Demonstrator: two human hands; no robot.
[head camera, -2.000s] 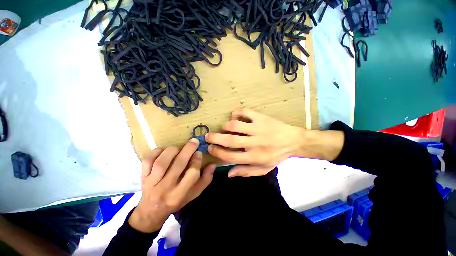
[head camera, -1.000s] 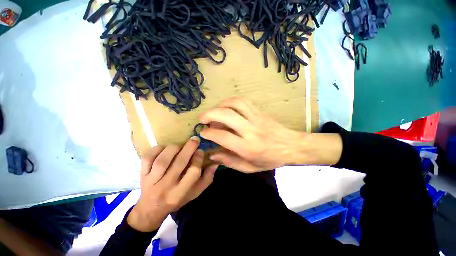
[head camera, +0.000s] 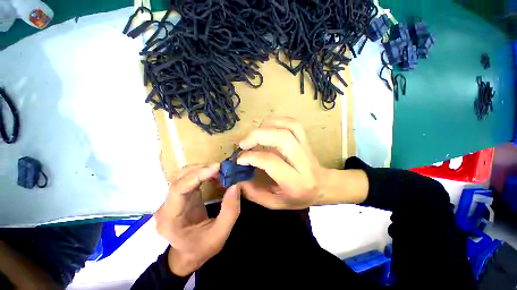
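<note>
A small navy blue fabric piece (head camera: 228, 173) is held between both hands above the near edge of the tan work board (head camera: 272, 107). My left hand (head camera: 198, 218) grips its left side between thumb and fingers. My right hand (head camera: 286, 167) holds its right side. A short dark part of a loop sticks up from its top, near my right fingertips. The rest of the loop is hidden by the piece and my fingers. A large tangled loop pile (head camera: 227, 51) covers the far part of the board.
The white cover sheet (head camera: 85, 113) holds a finished piece (head camera: 29, 173) and a black looped handle (head camera: 8, 116) at left. A block stack (head camera: 408, 45) and small loop bunch (head camera: 484, 97) lie right. A white bottle (head camera: 37, 15) stands upper left. A person's arm shows lower left.
The fabric piece has been turned and raised off the board, showing a larger blue face. My left thumb and fingers have opened wider around it. The view has shifted slightly.
</note>
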